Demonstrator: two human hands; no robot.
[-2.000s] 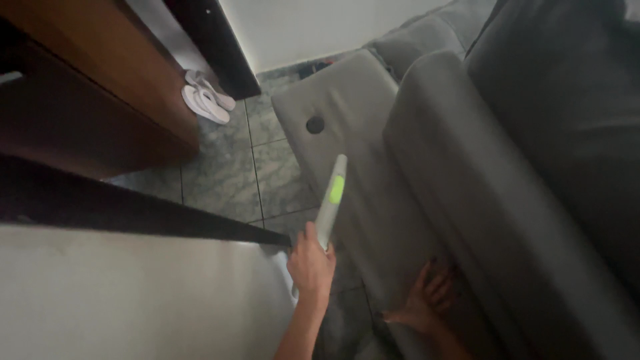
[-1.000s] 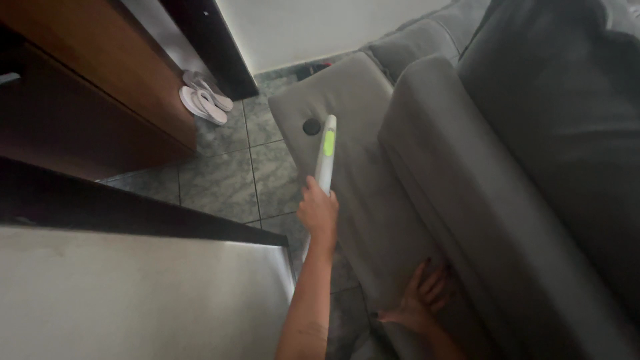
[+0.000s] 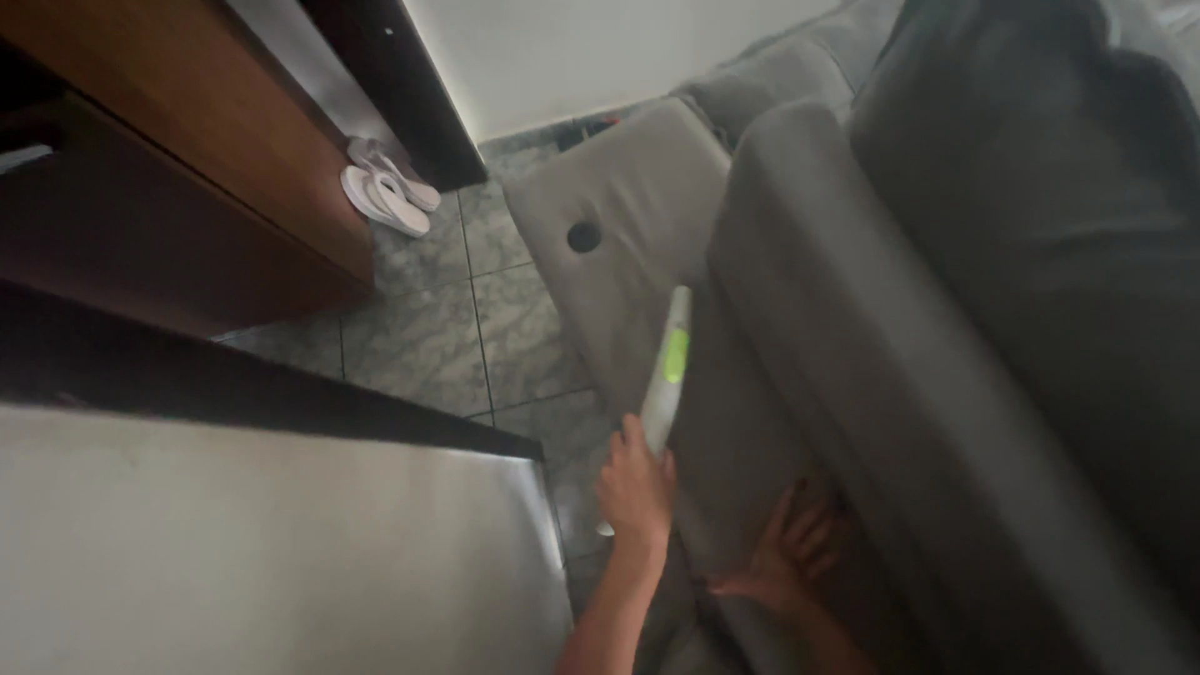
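My left hand (image 3: 639,483) is closed around a long, slim white device with a lime-green patch (image 3: 667,370), perhaps a handheld cleaning tool. Its far tip points away from me, over the side of a grey upholstered sofa (image 3: 647,178). The lower end shows just below my left hand. To the right, my right hand (image 3: 787,553) lies with fingers spread on the sofa's grey fabric, holding nothing. A dark round disc (image 3: 584,237) sits on the sofa's side panel, beyond the device's tip.
White flip-flops (image 3: 386,192) lie on the tiled floor (image 3: 422,347) beside a brown wooden cabinet (image 3: 187,187). A dark-edged wall (image 3: 262,525) fills the lower left. Large grey cushions (image 3: 1031,169) rise at the right. Something small and red shows behind the sofa, by the pale wall.
Over the last second my left hand and the device have moved right and back towards me, away from the round disc. My right hand stays spread on the sofa.
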